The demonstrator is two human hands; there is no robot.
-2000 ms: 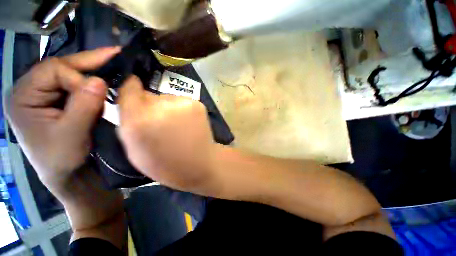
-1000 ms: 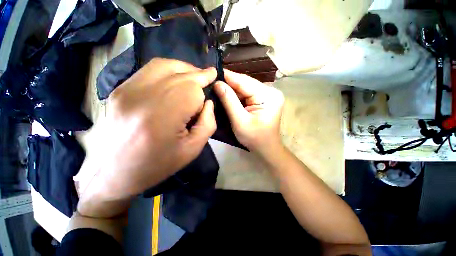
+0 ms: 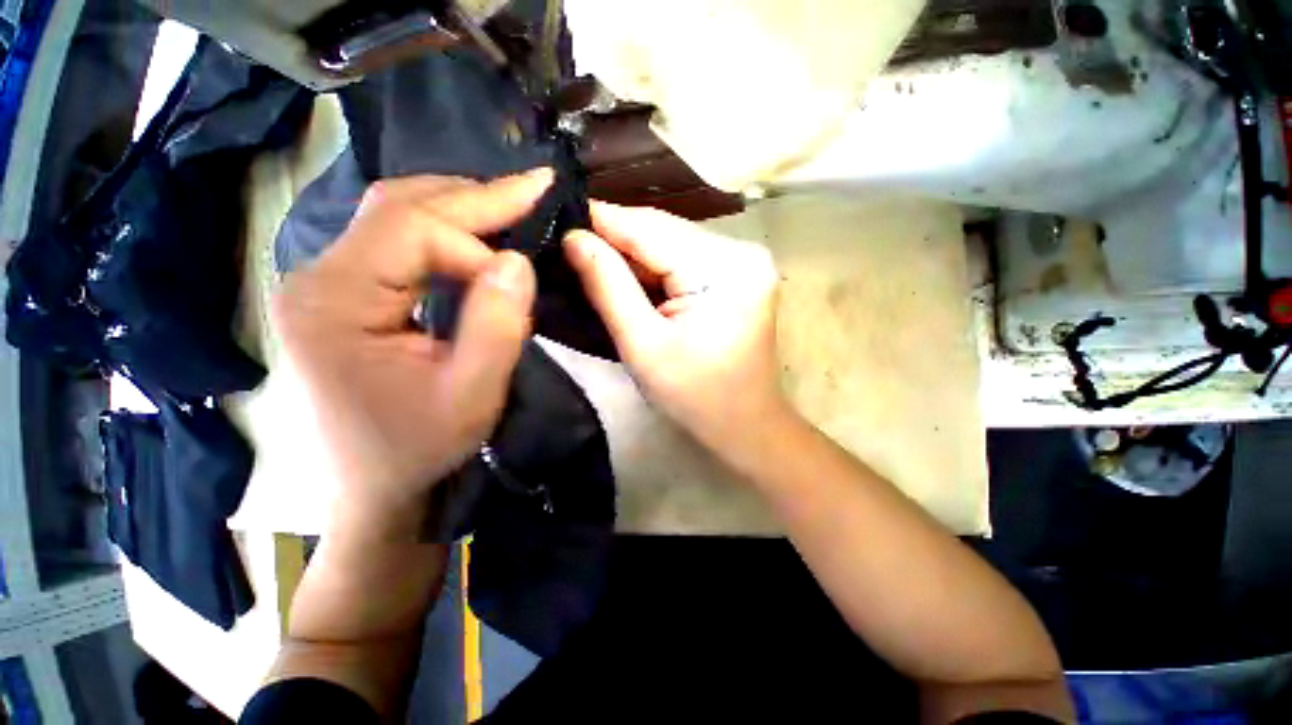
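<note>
A black fabric bag piece (image 3: pixel 439 121) lies under the sewing machine's needle area, its lower part (image 3: pixel 546 574) hanging over the table's front edge. A short metallic zipper (image 3: pixel 517 479) shows on it. My right hand (image 3: pixel 694 319) pinches the seam edge between thumb and index finger, just below the presser foot (image 3: pixel 570 130). My left hand (image 3: pixel 411 319) is over the fabric, slightly blurred, thumb and index finger apart, the index fingertip at the fabric beside the seam. The fabric under my left palm is hidden.
The cream-white machine head and arm (image 3: pixel 964 142) cross the upper right above the worn worktable (image 3: pixel 879 383). Black bag pieces (image 3: pixel 170 269) are heaped at the left, with a folded black piece (image 3: pixel 177 510) below. Black cords (image 3: pixel 1176 354) lie at the right.
The large fabric piece has been brought under the needle area, and a white label seen earlier is out of sight. My left thumb and index finger have parted; my right hand keeps pinching the edge.
</note>
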